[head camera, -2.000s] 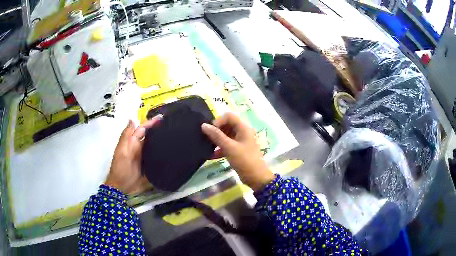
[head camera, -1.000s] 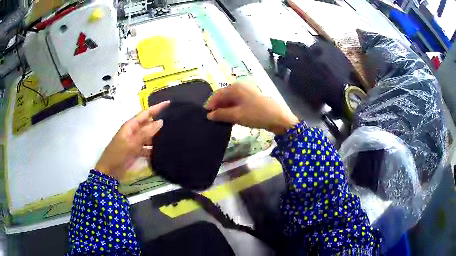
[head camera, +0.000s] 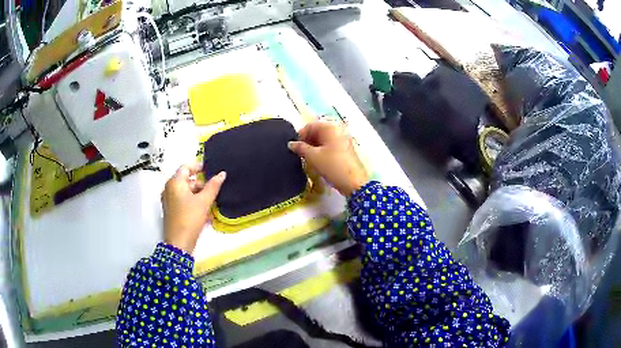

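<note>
A black rounded-square fabric panel (head camera: pixel 255 170) lies flat in the yellow template frame (head camera: pixel 262 216), whose border shows along its lower edge. My left hand (head camera: pixel 187 204) is at the panel's left edge, thumb and fingertips on it. My right hand (head camera: pixel 330 155) pinches the panel's upper right edge. The yellow template flap (head camera: pixel 223 98) lies folded open behind the frame. The frame sits on the large white template base (head camera: pixel 95 251). Whether a second piece lies under the panel cannot be seen.
The white sewing head (head camera: pixel 109 102) stands at the left. At the right are a black fabric pile (head camera: pixel 439 109), a tape roll (head camera: pixel 491 146) and a clear plastic bag (head camera: pixel 558 149). A black strip (head camera: pixel 293 309) crosses yellow tape (head camera: pixel 252 312) at the front.
The black panel, earlier held nearer me and overlapping the frame's front, now lies within the frame. Both hands are at its edges; my left fingers have closed in on its left side.
</note>
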